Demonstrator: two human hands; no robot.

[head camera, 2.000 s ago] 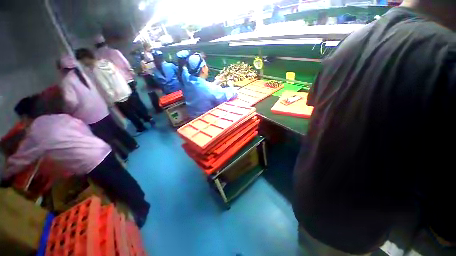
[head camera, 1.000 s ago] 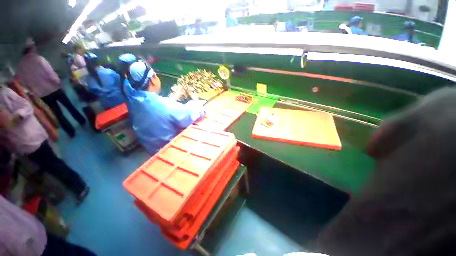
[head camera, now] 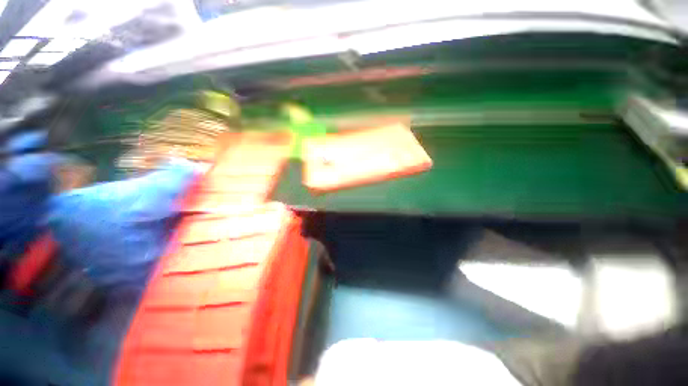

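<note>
The view is strongly blurred. A stack of red compartment trays (head camera: pixel 219 301) stands just ahead and left of centre, its top tray showing shallow rectangular pockets. Another tray (head camera: pixel 249 170) lies on the bench beyond it, beside a blurred heap of small metal parts (head camera: pixel 181 136). A plain red board (head camera: pixel 366 157) lies on the green bench with something small and indistinct at its left end. Neither of my hands can be made out.
A seated person in blue (head camera: pixel 121 219) is at the left, arm towards the heap. The green bench (head camera: pixel 528 166) runs to the right. White box-like shapes (head camera: pixel 634 294) are low right. A large white shape (head camera: pixel 407 366) is at the bottom edge.
The view has swung right and closer to the tray stack. The dark-clothed person at the right and the pink-clothed people at the left are out of view. White shapes appear low right.
</note>
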